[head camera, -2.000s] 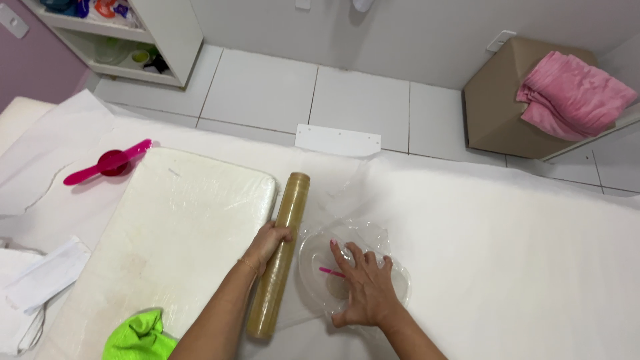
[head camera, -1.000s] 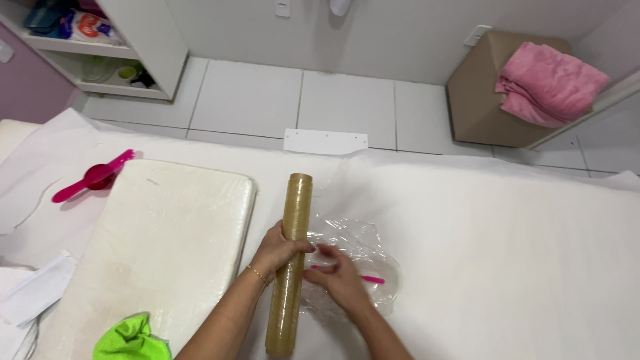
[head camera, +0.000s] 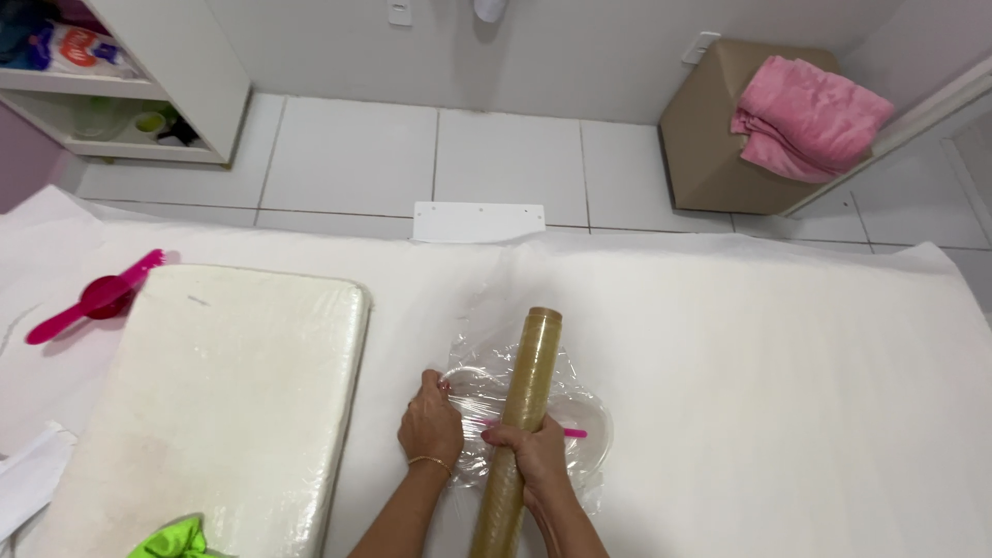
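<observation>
A long roll of plastic cling film slants over a clear round bowl or dish, with loose film spread across it. My right hand is wrapped around the roll's middle. At the bowl's left rim, my left hand has its fingers curled on the film there; a bracelet is on that wrist. The pink handle of a utensil shows beneath the film and sticks out right of the roll. What the left fingertips pinch is partly hidden.
A film-wrapped white pad lies left, with bright green cloth on it. Beside its far corner are a pink brush and a red bowl. Beyond the white-covered table stand a shelf unit and a beige pouf bearing a pink towel.
The roll has passed from my left hand to my right and now lies over the bowl. My left hand has gone to the bowl's left rim.
</observation>
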